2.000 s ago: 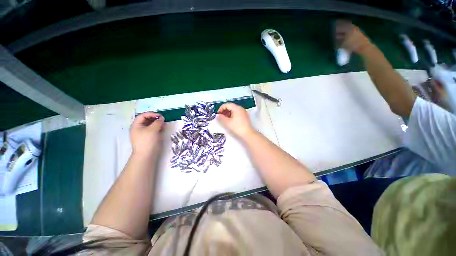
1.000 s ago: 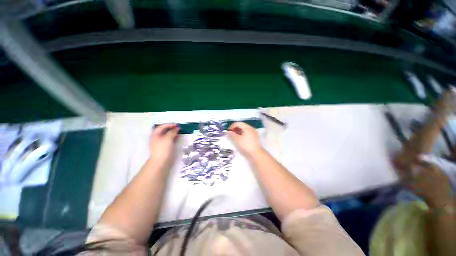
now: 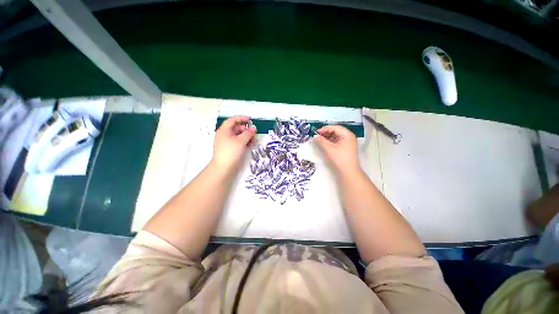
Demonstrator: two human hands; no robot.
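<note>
A loose pile of small silver, purplish oval inserts (image 3: 282, 168) lies on the pale work mat (image 3: 294, 224) in front of me. My left hand (image 3: 233, 144) is at the upper left of the pile, thumb and fingers pinched on a small shiny oval insert (image 3: 249, 125). My right hand (image 3: 341, 147) is at the upper right of the pile, fingertips pinched on a small dark-looking oval insert (image 3: 316, 131), partly hidden by the fingers. Both hands are apart, near the green strip at the mat's back edge.
A slim dark tool (image 3: 381, 127) lies right of my right hand. A white device (image 3: 441, 75) lies on the green conveyor belt (image 3: 276, 61). White devices (image 3: 67, 144) lie on papers at left. A grey post (image 3: 101, 52) stands at upper left. Another person's arm (image 3: 544, 207) shows at the right edge.
The view has shifted, so the pile and my hands appear further right. My hands keep their places beside the pile. The neighbour's arm, earlier over the belt, is now at the right edge.
</note>
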